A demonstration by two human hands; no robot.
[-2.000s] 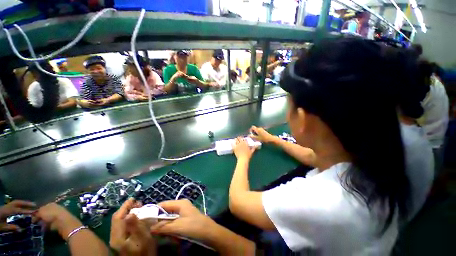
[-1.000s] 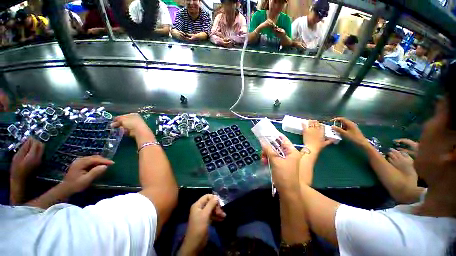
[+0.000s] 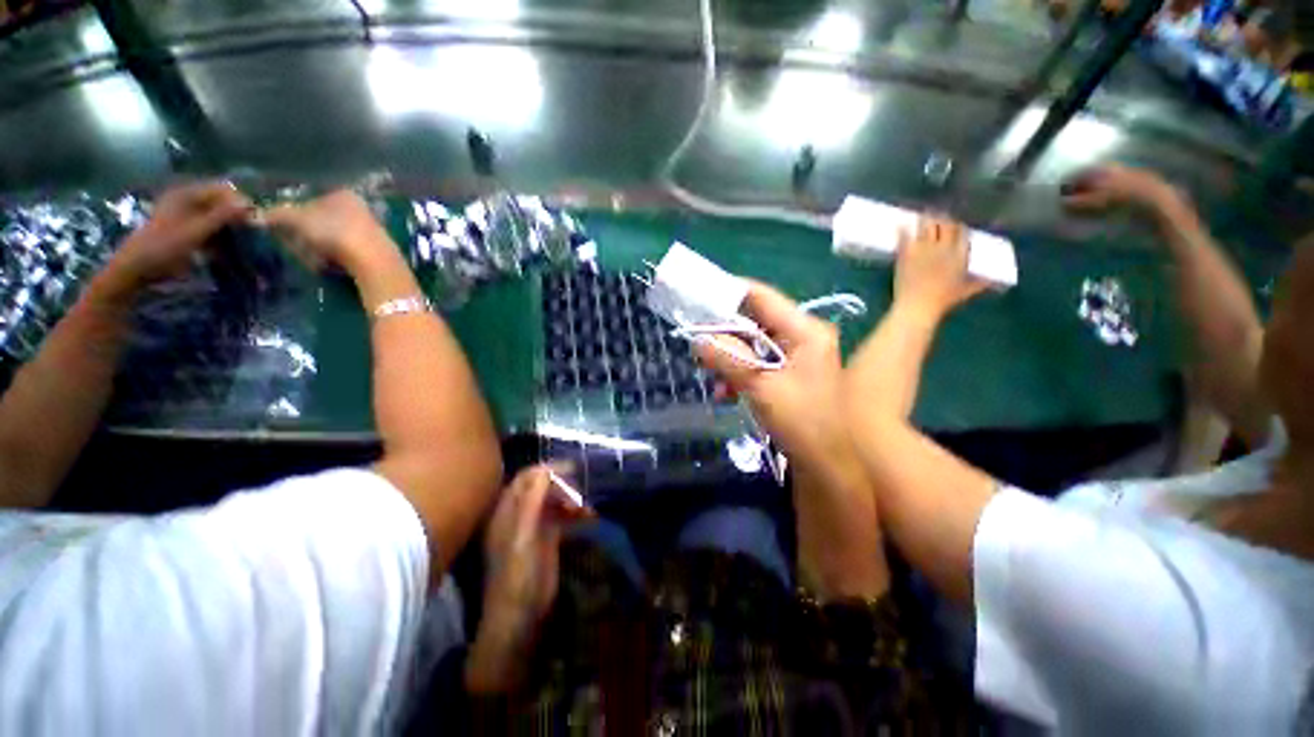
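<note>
My right hand (image 3: pixel 796 360) is closed around the white USB power adapter (image 3: pixel 700 288) and loops of its thin white charging cable (image 3: pixel 829 304), above the right side of the blister tray. The blister tray (image 3: pixel 605 338) has rows of black back covers (image 3: pixel 588 310); its near part is see-through and shiny. My left hand (image 3: pixel 522 554) is low, at the tray's near left corner, with fingertips pinched on a small thin white-edged piece (image 3: pixel 565 490); what it is cannot be told.
A pile of silver and white unfinished units (image 3: pixel 497 238) lies behind the tray. Neighbours' arms reach in on both sides; one hand (image 3: pixel 934 256) rests on the white power strip (image 3: pixel 865 231). The dark conveyor (image 3: pixel 577 130) runs behind, with a white power cord (image 3: pixel 703 108) hanging over it.
The view has tilted down. My left hand has left the adapter and dropped toward the lap. My right hand still holds the adapter. The left neighbour's hands have come together beyond their tray.
</note>
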